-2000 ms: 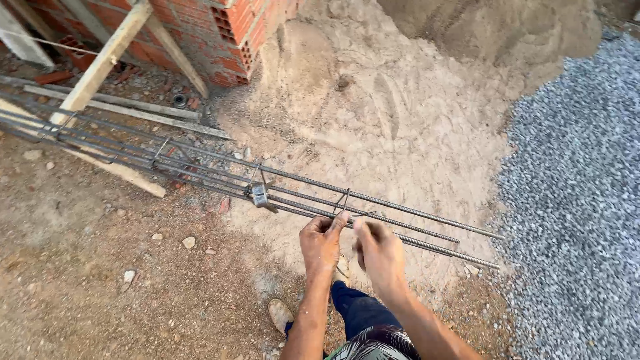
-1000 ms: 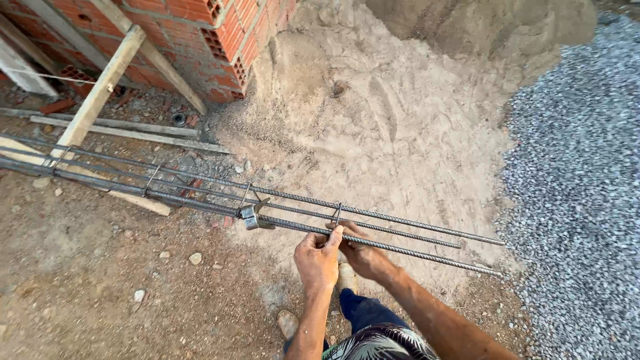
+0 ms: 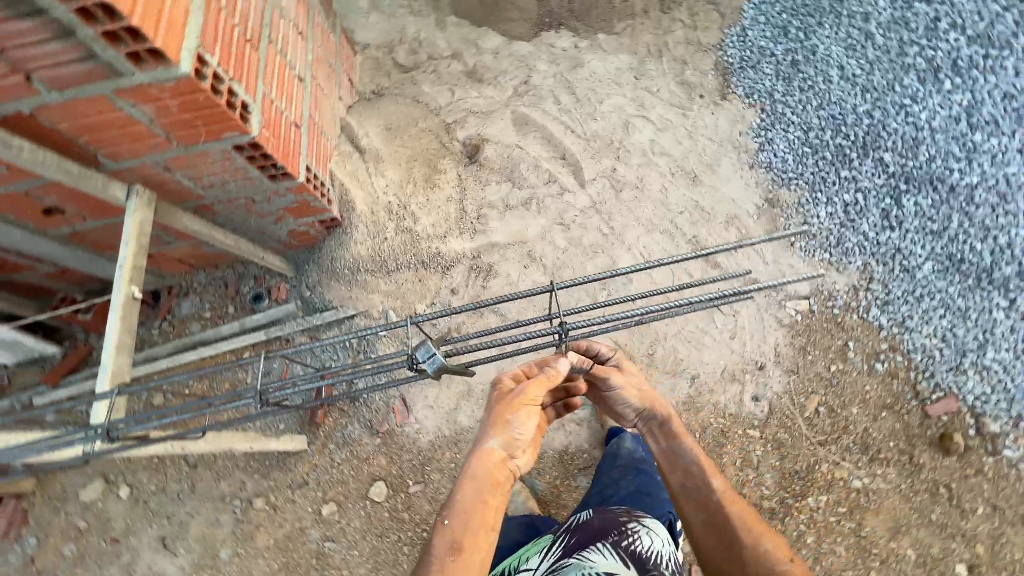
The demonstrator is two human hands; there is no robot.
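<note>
A long cage of ribbed steel rebars [image 3: 664,264] with wire stirrups [image 3: 554,304] crosses the view, slanting up to the right. Both hands meet just below the stirrup nearest the bar ends. My left hand [image 3: 524,408] has thumb and fingers pinched together at a thin dark tie wire that hangs from that stirrup. Close against it, my right hand [image 3: 620,388] has its fingers curled at the same wire; how firmly each one grips is partly hidden. A metal tool [image 3: 436,360], probably pincers, rests on the bars to the left of my hands.
A hollow red brick wall [image 3: 208,104] rises at upper left, with wooden boards [image 3: 124,296] beside and under the cage. Sand [image 3: 544,176] lies beyond the bars and a heap of grey gravel [image 3: 896,160] at right. Small stones [image 3: 378,490] dot the dirt.
My right hand has come from above the bars' near edge, beside the left, to fingertips meeting it below the stirrup. The view has turned, so the cage now slants up to the right.
</note>
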